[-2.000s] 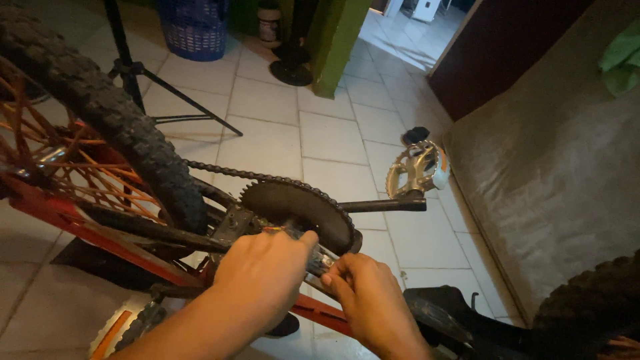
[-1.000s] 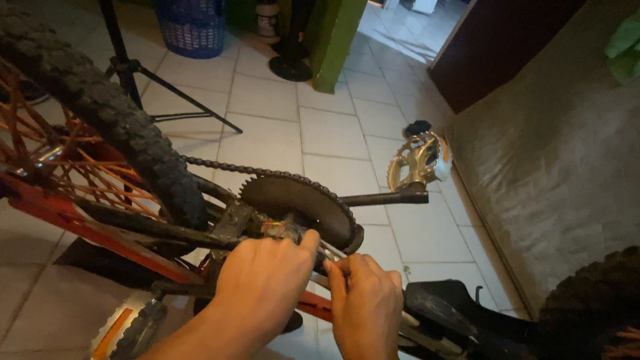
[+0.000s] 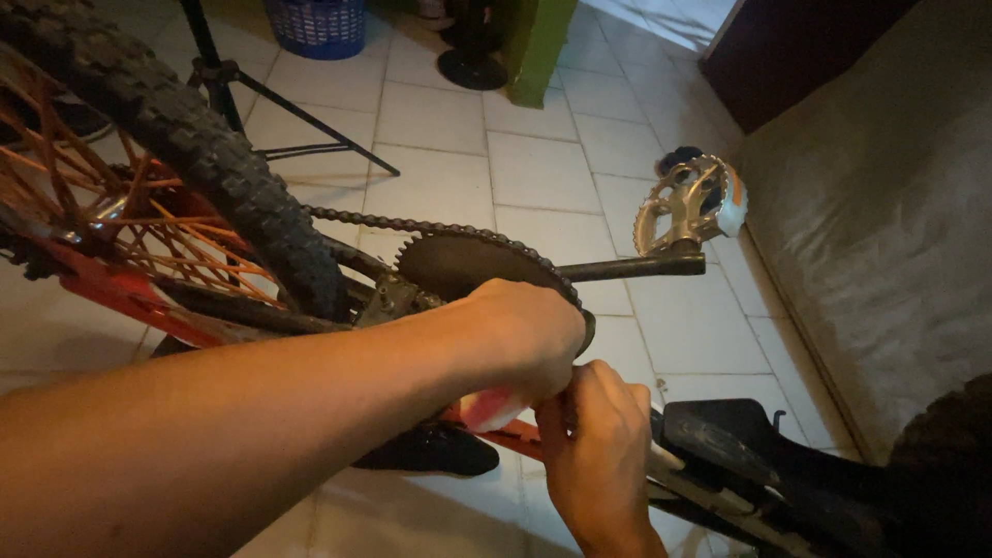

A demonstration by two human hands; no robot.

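Observation:
A bicycle with an orange-red frame (image 3: 128,298) fills the lower view. My left hand (image 3: 527,333) reaches across the frame just below the chainring (image 3: 473,263), fingers curled and mostly hidden; a pink and white patch, seemingly cloth or a wipe (image 3: 492,409), shows beneath it. Against its fingertips is my right hand (image 3: 601,442), bent around the frame tube; what lies between its fingers is hidden. The chain (image 3: 418,225) runs over the chainring. From there the crank arm (image 3: 635,268) extends right to a metal pedal (image 3: 686,209).
The knobby tyre (image 3: 225,163) and orange spokes stand at the left, beside black tripod legs (image 3: 310,112). A blue plastic basket (image 3: 318,27) and a green post (image 3: 539,54) are behind. A dark shoe (image 3: 434,449) is below the frame. A fabric-covered surface (image 3: 876,209) is at the right.
My left hand has moved right along the frame tube, its forearm now lying across the lower left. The pink and white patch has come into sight under it. The pedals keep their place.

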